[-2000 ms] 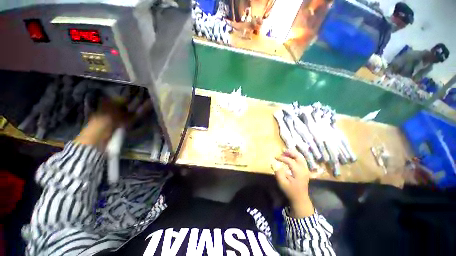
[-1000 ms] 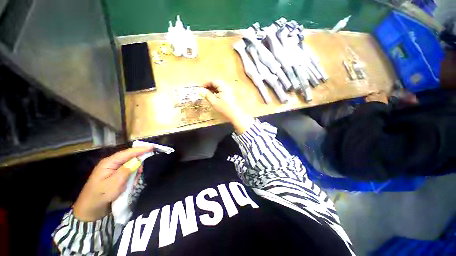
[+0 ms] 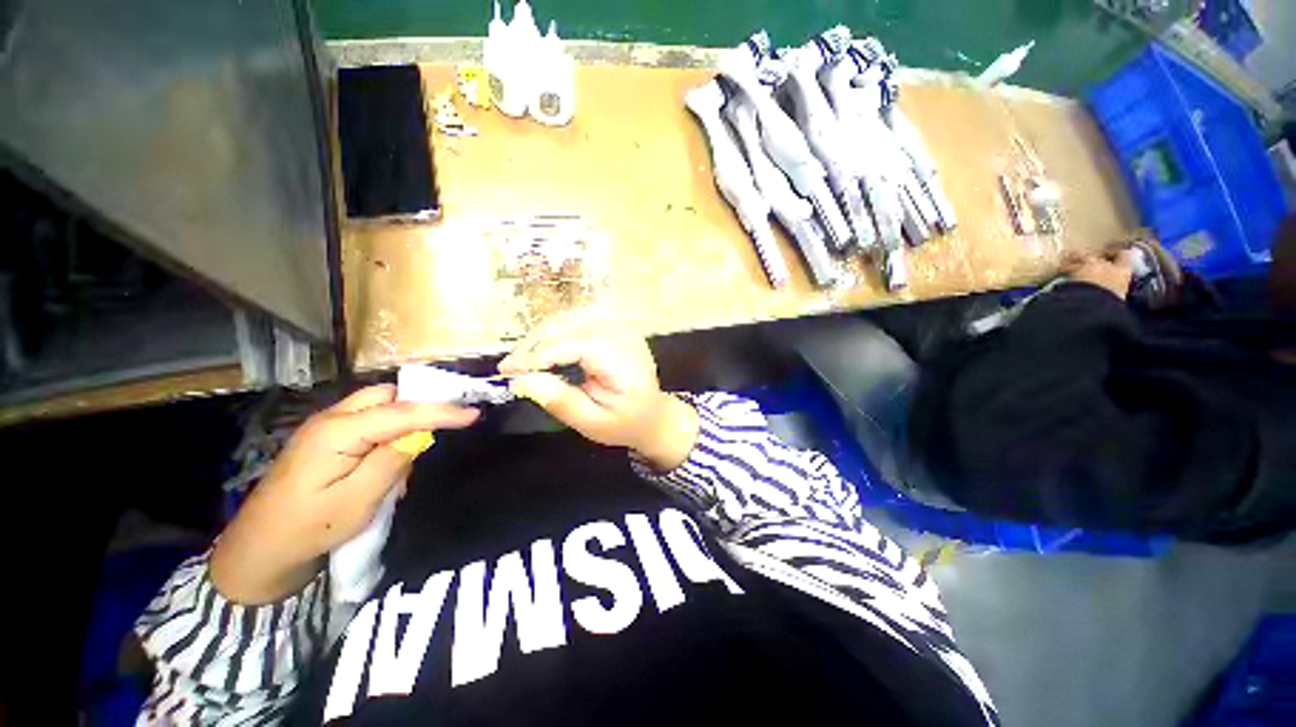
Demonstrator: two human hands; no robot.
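My left hand [image 3: 320,490] holds a pale moulded limb [image 3: 365,554] over my lap, its end pointing right; a yellow finger cot [image 3: 414,443] shows on a finger. My right hand [image 3: 604,391] is at that end of the limb, fingertips pinched together; whatever small piece is between them is too small to tell. Small thin pins [image 3: 547,253] lie on a shiny pad on the bench in front of me. A group of finished-looking grey limbs [image 3: 824,156] lies side by side farther right.
The metal oven [image 3: 185,156] stands at left. A black phone [image 3: 387,142], white nozzle bottles [image 3: 533,68] and yellow finger cots [image 3: 469,88] are at the back. Small parts [image 3: 1033,203], a blue crate [image 3: 1187,156] and a neighbour's dark-sleeved arm [image 3: 1080,398] are at right.
My left hand has come out of the oven opening with a limb. My right hand went from beside the limb group to the pin pad, then to the limb's end. The view turned right.
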